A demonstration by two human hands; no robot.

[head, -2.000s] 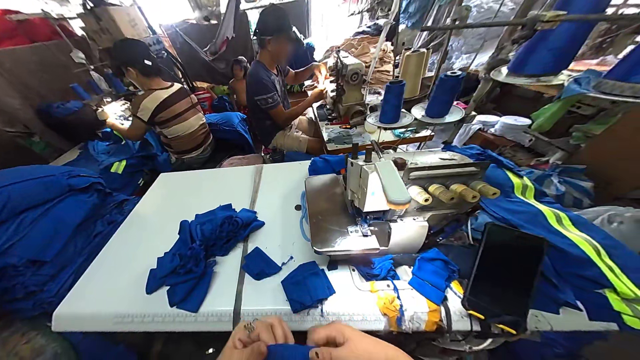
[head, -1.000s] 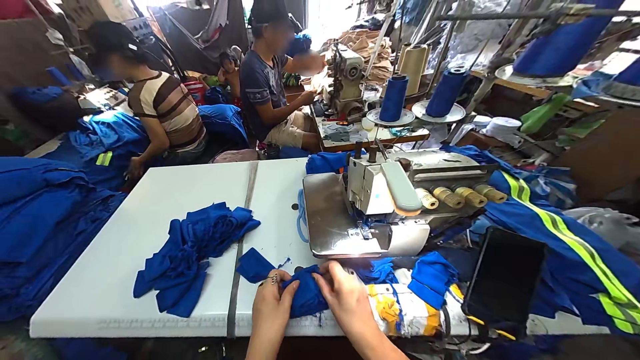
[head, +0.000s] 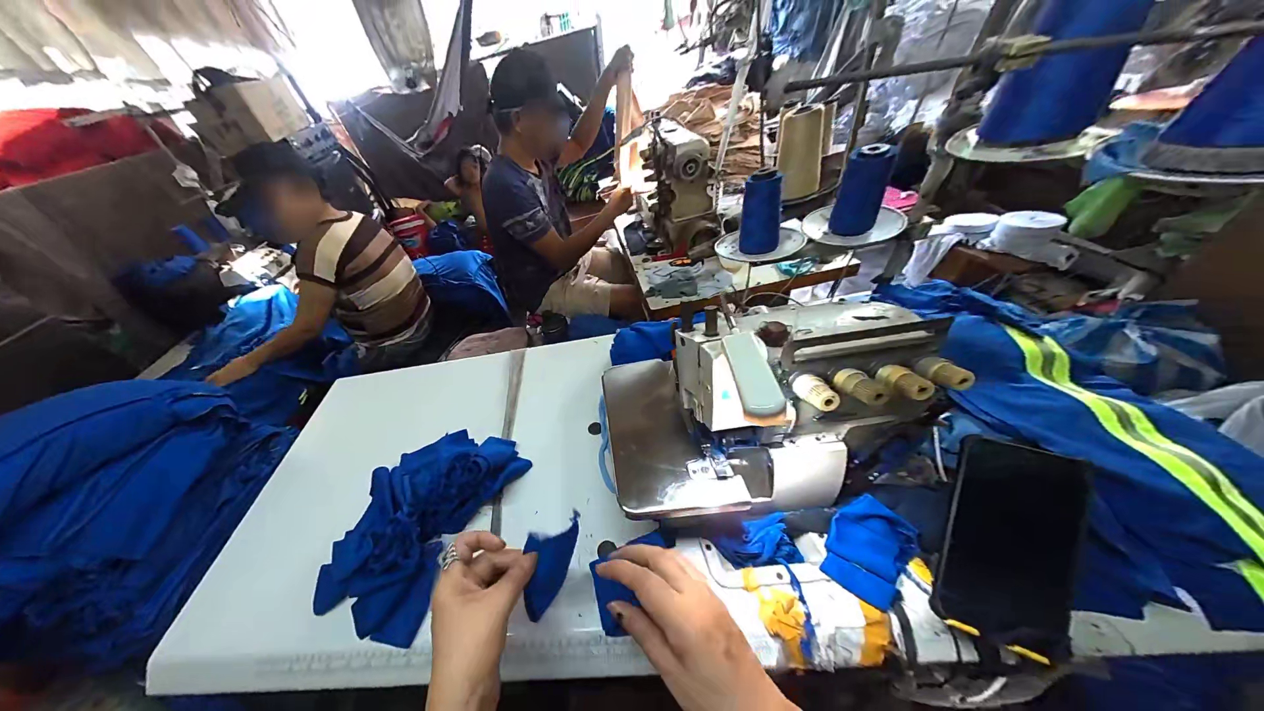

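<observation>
My left hand [head: 478,602], with a ring on one finger, pinches the edge of a small blue fabric piece [head: 551,567] over the white table. My right hand [head: 671,602] lies with its fingers on another folded blue fabric piece [head: 614,597] near the table's front edge. A heap of blue fabric pieces [head: 415,528] is on the table left of my hands. Behind my right hand stands an overlock sewing machine [head: 731,395] with a shiny metal plate and several tension dials. More blue pieces [head: 869,551] rest on a white and yellow cloth at its front.
A dark phone [head: 1009,543] stands right of the machine, before blue fabric with a reflective stripe [head: 1116,415]. Piled blue fabric [head: 118,513] is at the left. Thread cones [head: 760,212] stand behind the machine. Two people sit farther back, one at another sewing machine [head: 681,178]; another person is partly hidden.
My hands, together on a blue piece one second ago, are now apart. My left hand has taken hold of the smaller piece. The person at the rear machine has raised an arm with light-coloured material.
</observation>
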